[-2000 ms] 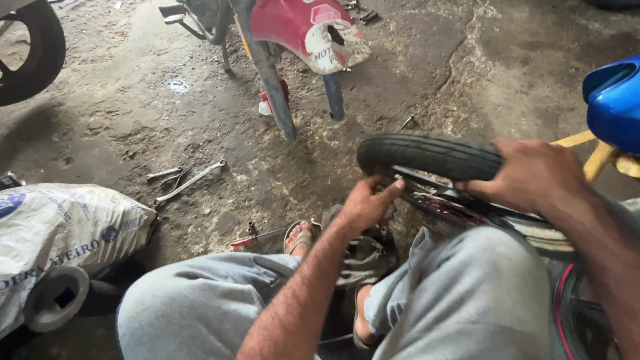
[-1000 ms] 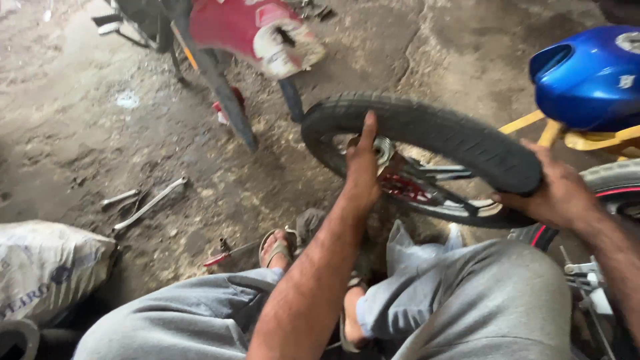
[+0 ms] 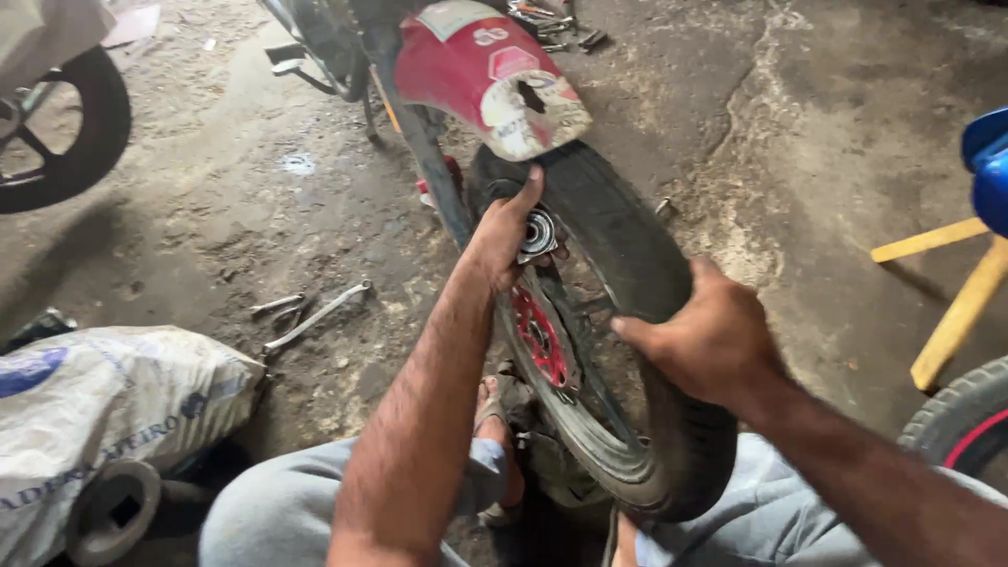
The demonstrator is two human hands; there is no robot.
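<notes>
A motorcycle wheel with a black tyre (image 3: 622, 228) stands tilted between my knees, its far end by the red fender of a motorcycle. My left hand (image 3: 508, 228) reaches over the wheel's far left side, its thumb raised, and holds a round metal hub part (image 3: 539, 234) with a ring-shaped centre. The red sprocket or disc (image 3: 539, 335) shows inside the rim below that hand. My right hand (image 3: 709, 335) grips the tyre's right side, thumb toward the rim and fingers over the tread. Some of the left fingers are hidden.
The red fender (image 3: 488, 71) and fork belong to a motorcycle ahead. Wrenches (image 3: 319, 316) lie on the floor at left, near a white woven sack (image 3: 118, 402). More tools (image 3: 551, 27) lie beyond the fender. Yellow stand legs (image 3: 957, 315) and another tyre (image 3: 957, 409) are at right.
The wheel has turned from lying crosswise to pointing away from me, its far end now at the red fender. My right hand has shifted along with the tyre. The view has moved too.
</notes>
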